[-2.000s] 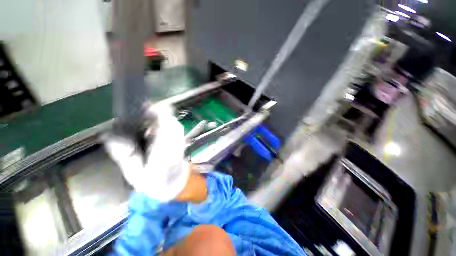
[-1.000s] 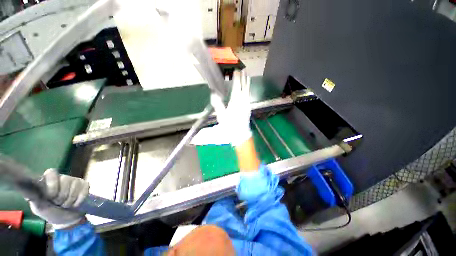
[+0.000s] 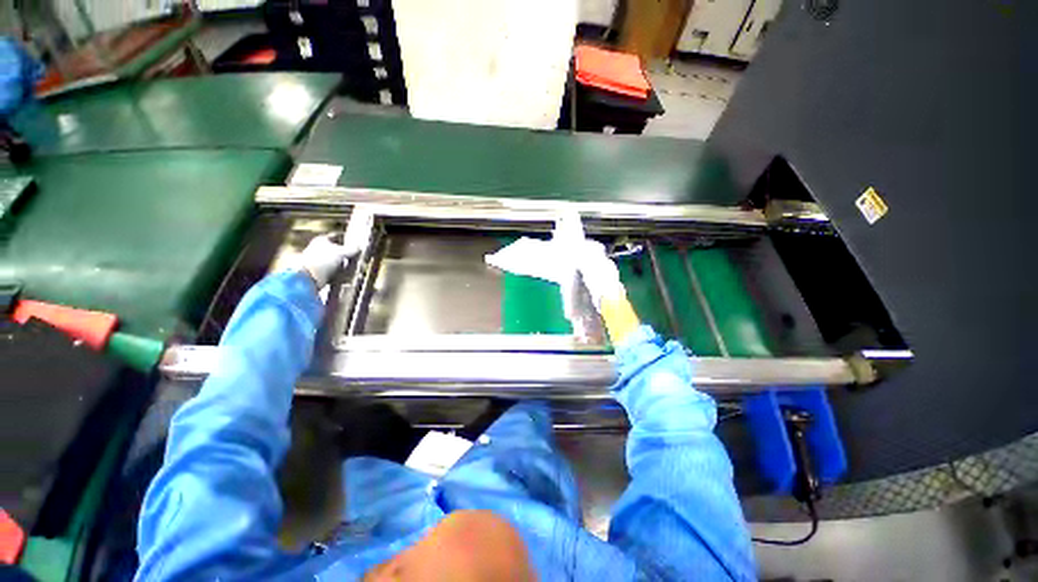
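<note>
A silver-grey rectangular carrier frame (image 3: 467, 341) lies flat across the conveyor rails (image 3: 512, 368), with no board seen inside it. My left hand (image 3: 326, 259), in a white glove, grips the frame's left bar. My right hand (image 3: 598, 273), also in a white glove, is on the frame's right bar with its fingers around it. A crumpled white cloth (image 3: 528, 259) shows through the frame just left of my right hand. It lies over the green mat (image 3: 533, 307). A flat grey metal plate (image 3: 438, 284) shows through the frame's left part.
The large dark machine (image 3: 911, 114) stands at the right end of the rails. A blue holder (image 3: 769, 441) with a black cable is on the near rail. Green-topped benches (image 3: 501, 163) lie behind and left. Orange-red sheets (image 3: 611, 71) are at the back. A person's blue sleeve (image 3: 14, 74) shows far left.
The frame was tilted up in my hands and now lies flat on the rails. My left hand has moved up and right with it. The view has shifted; the black tote has left the picture.
</note>
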